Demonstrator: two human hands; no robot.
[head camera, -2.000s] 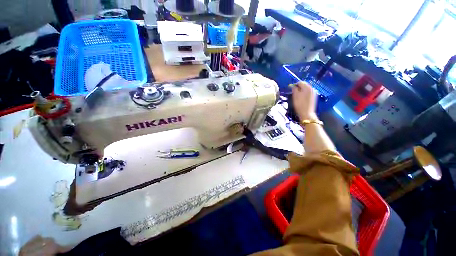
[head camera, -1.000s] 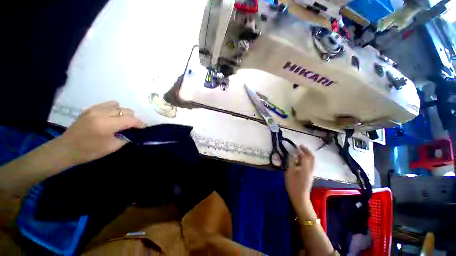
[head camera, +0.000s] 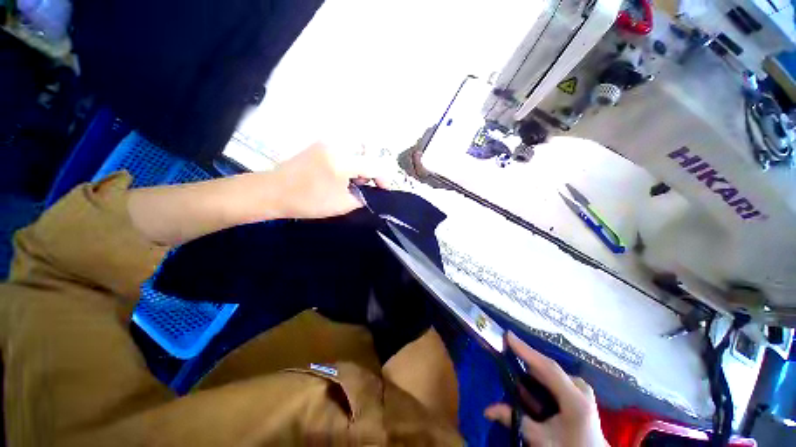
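My left hand (head camera: 319, 183) grips the edge of a dark fabric panel (head camera: 288, 262) near the table's front edge; the panel hangs over my lap. A pale strip shows at the panel's edge by my fingers. My right hand (head camera: 559, 406) holds the black handles of the fabric shears (head camera: 449, 297). The long silver blades are slightly parted, with their tips close to the panel's end, to the right of my left hand. Whether fabric lies between the blades I cannot tell.
The sewing machine (head camera: 689, 166) stands at the right, with thread snips (head camera: 595, 220) on its bed. A dark fabric heap (head camera: 188, 65) lies at upper left. A blue basket (head camera: 179, 327) is by my lap. A red basket (head camera: 641, 428) is at lower right. Printed scale marks (head camera: 541, 306) run along the table's front.
My right hand has picked up the shears from the table and brought the blades to the panel. My left hand still holds the panel. The view has shifted closer to the left side.
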